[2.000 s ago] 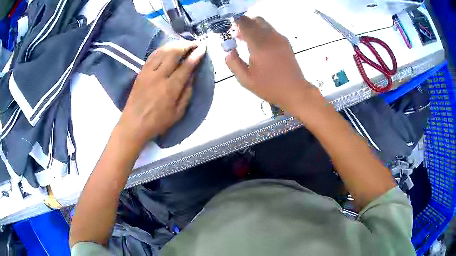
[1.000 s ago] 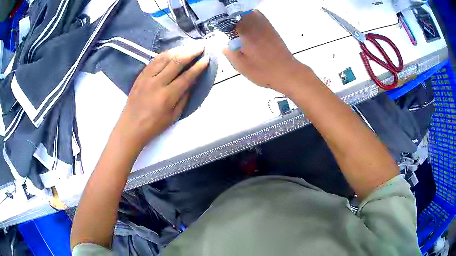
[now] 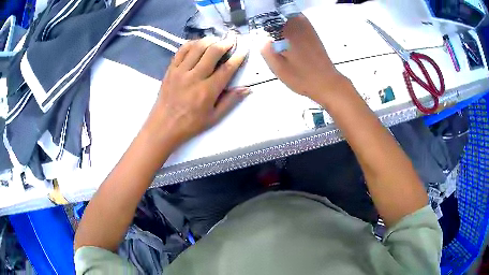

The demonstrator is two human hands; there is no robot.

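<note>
The dark grey striped panel [image 3: 142,51] lies left of the presser foot [image 3: 271,22], its paired white lines running toward my left hand [image 3: 201,86]. My left hand lies palm down, fingertips pressing the panel's dark edge beside the machine head. Its thumb rests on the white table. My right hand [image 3: 303,59] is at the right of the presser foot, fingers bent toward it. A small pale blue thing shows at its fingers. Whether the right fingers grip cloth is hidden. The needle point is too blurred to tell.
Scissors with red handles [image 3: 423,80] lie right of my right hand. A sewn pile of striped grey pieces [image 3: 59,59] is at the left. A blue basket [image 3: 477,177] and grey cloth [image 3: 421,147] are below the table edge [image 3: 257,156] at right.
The rounded grey part under my left hand has moved up toward the machine and is mostly out of sight. My left fingers are more spread. The whole view has shifted, so things appear further right.
</note>
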